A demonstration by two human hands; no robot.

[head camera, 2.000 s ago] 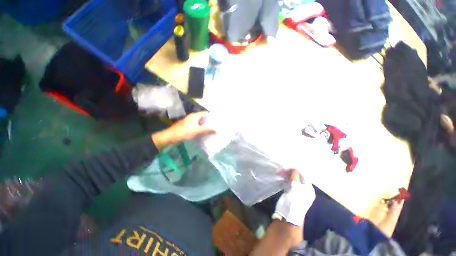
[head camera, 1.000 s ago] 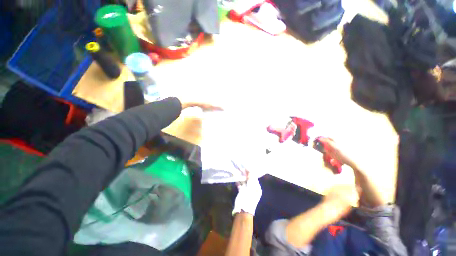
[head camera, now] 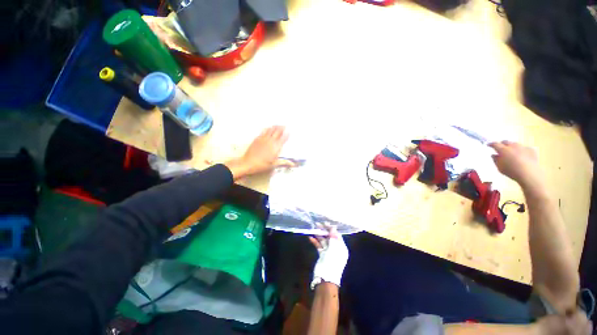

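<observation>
A clear plastic bag point(head camera: 304, 219) lies flat over the table's front edge, its outline partly lost in glare. My gloved right hand point(head camera: 330, 257) pinches its near edge, fingertips bare. My bare left hand point(head camera: 265, 150) lies on the table at the bag's far left corner, fingers stretched out and thumb apart. Several red tagging guns point(head camera: 435, 160) lie right of the bag, some with black cords. A green carry bag point(head camera: 226, 239) with white print and a pale translucent side hangs below my left forearm.
A coworker's hand point(head camera: 517, 160) touches another shiny clear bag point(head camera: 468, 134) at right. A clear water bottle point(head camera: 175, 103), green tumbler point(head camera: 141, 44), black bottle point(head camera: 124, 86), phone point(head camera: 177, 139) and red basket point(head camera: 242, 55) stand or lie at upper left. Dark garments point(head camera: 556, 65) lie upper right.
The plastic bag went from being held up between both hands to lying on the table edge. My left hand moved onto the table. The coworker's hand left the red guns for the other clear bag.
</observation>
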